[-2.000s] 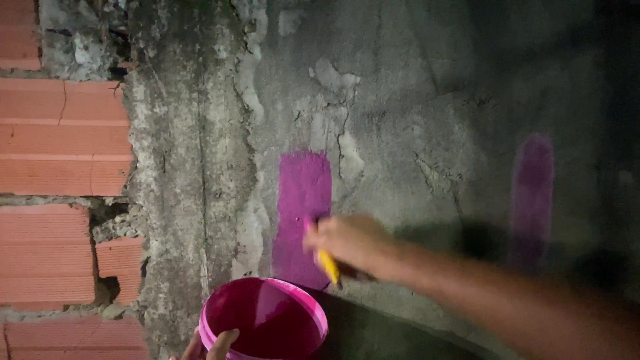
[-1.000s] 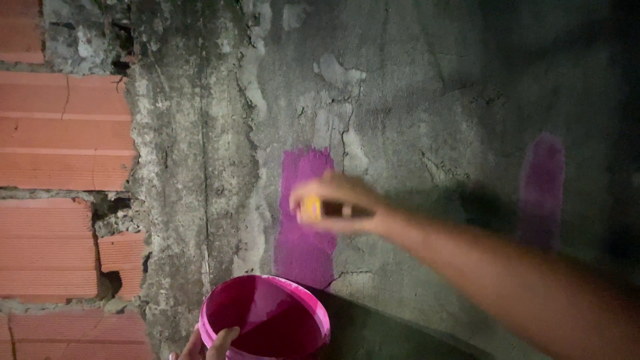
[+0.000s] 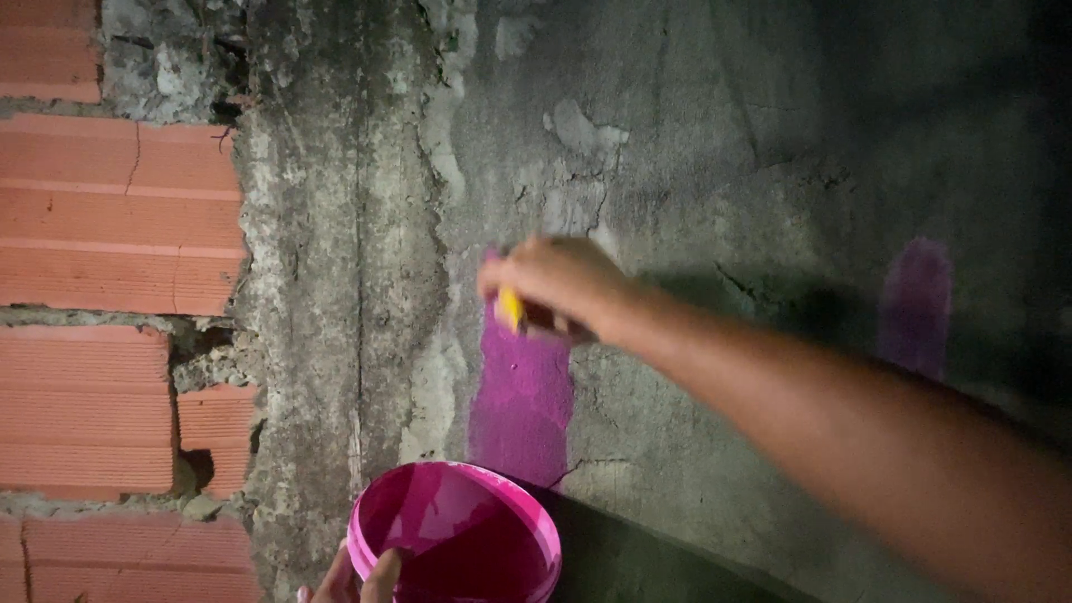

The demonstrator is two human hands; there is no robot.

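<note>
My left hand (image 3: pixel 368 578) holds a pink plastic bucket (image 3: pixel 360 536) at the bottom, its thumb over the rim; magenta paint shows inside. My right hand (image 3: pixel 553 280) is closed around a paintbrush with a yellow handle (image 3: pixel 510 308), held against or close to the wall; its bristles are hidden by the hand and blur. Below and behind that hand runs an upright strip of magenta paint (image 3: pixel 523 410) on the rough grey wall, its lower end meeting the view of the bucket's rim.
A second, dimmer magenta strip (image 3: pixel 917 310) marks the grey plastered wall (image 3: pixel 712 167) at the right. Exposed orange hollow bricks (image 3: pixel 109 213) with broken mortar fill the left side. Cracks run through the plaster, and a dark shadow lies behind my right forearm.
My right hand with the brush has moved up along the magenta strip to near its top. My left hand still holds the bucket at the bottom.
</note>
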